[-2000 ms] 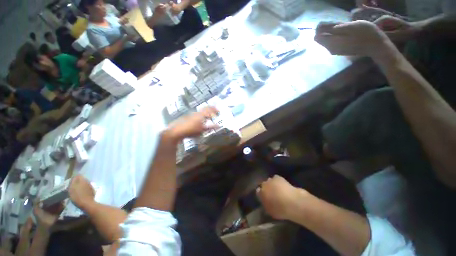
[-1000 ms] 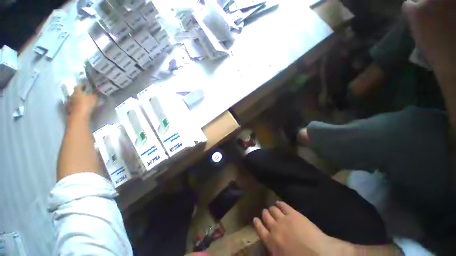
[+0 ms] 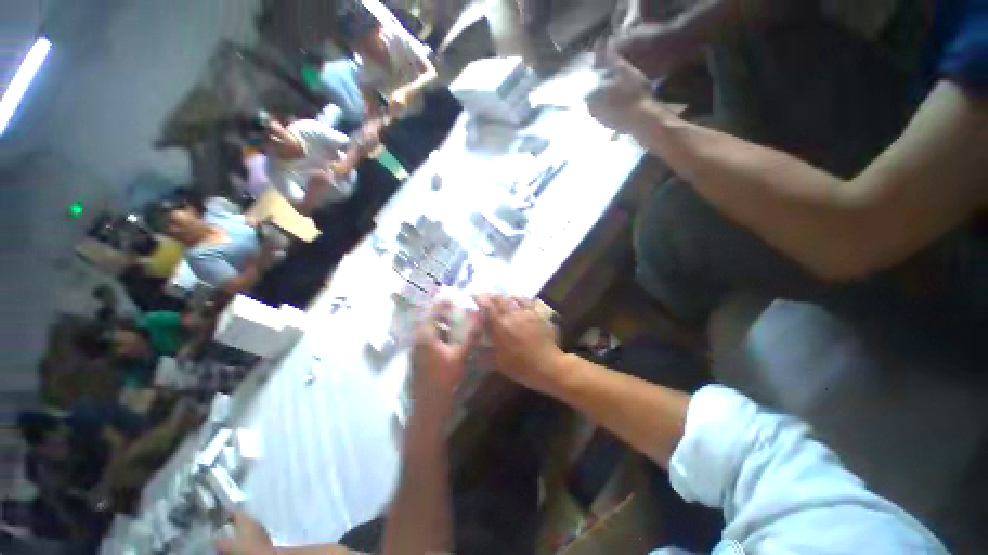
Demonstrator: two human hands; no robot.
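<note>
My left hand (image 3: 439,349) and my right hand (image 3: 524,340) meet above the near table edge. Their fingers close on a small pale item (image 3: 459,314) between them; blur and the fingers hide what it is. Slim white cartons (image 3: 426,260) stand in a tight block on the white table (image 3: 325,434) just beyond my hands. Further cartons near the table edge are mostly hidden behind my hands and forearms.
Loose cartons (image 3: 211,477) lie heaped at the lower left, with another person's hand (image 3: 249,539) beside them. Large white box stacks (image 3: 255,325) (image 3: 493,87) stand on the far side. A neighbour's forearm (image 3: 748,190) reaches in from the right. A brown corrugated box (image 3: 590,528) is below.
My left hand has moved from beside the carton block to the near edge. My right hand has risen from the brown box to meet it. The view has tilted up.
</note>
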